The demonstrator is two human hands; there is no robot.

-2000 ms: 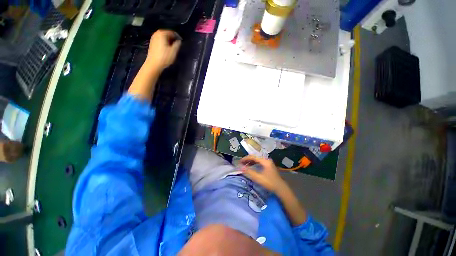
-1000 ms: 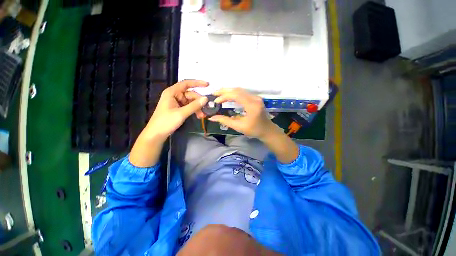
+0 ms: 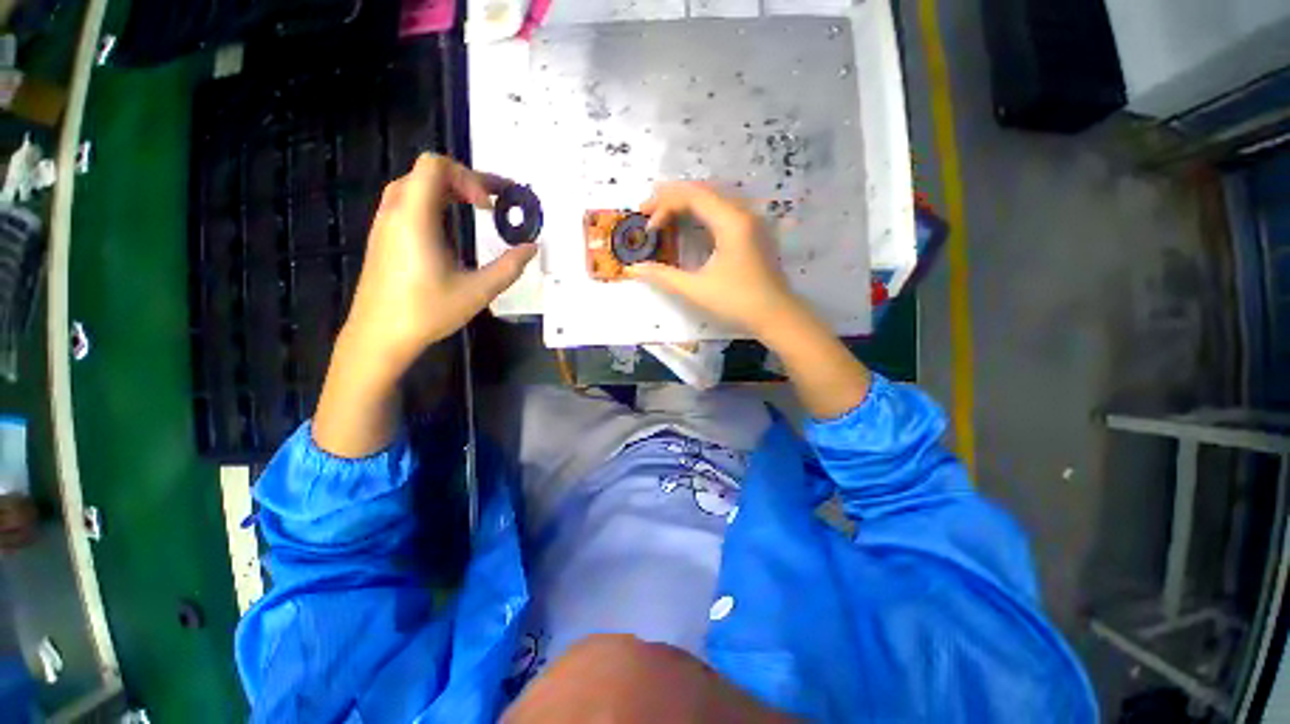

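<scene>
My left hand [image 3: 432,262] holds a round black housing [image 3: 519,214] with a pale centre between thumb and fingers, left of the orange fixture [image 3: 600,262]. My right hand [image 3: 722,262] has its thumb and fingers around a second round housing [image 3: 634,239], dark with a grey centre, which sits at the fixture's seat. The fixture lies on the grey machine plate [image 3: 722,113], which is speckled with tiny dark bits.
The black blister tray [image 3: 333,269] lies left of the machine. The green conveyor [image 3: 142,283] with small pale parts runs at far left. The red knob [image 3: 879,293] is at the plate's right. A black stack [image 3: 1054,64] stands on the floor at upper right.
The machine plate with the orange fixture has slid toward me. My hands have moved apart; one housing was between them before, now each hand is at its own housing.
</scene>
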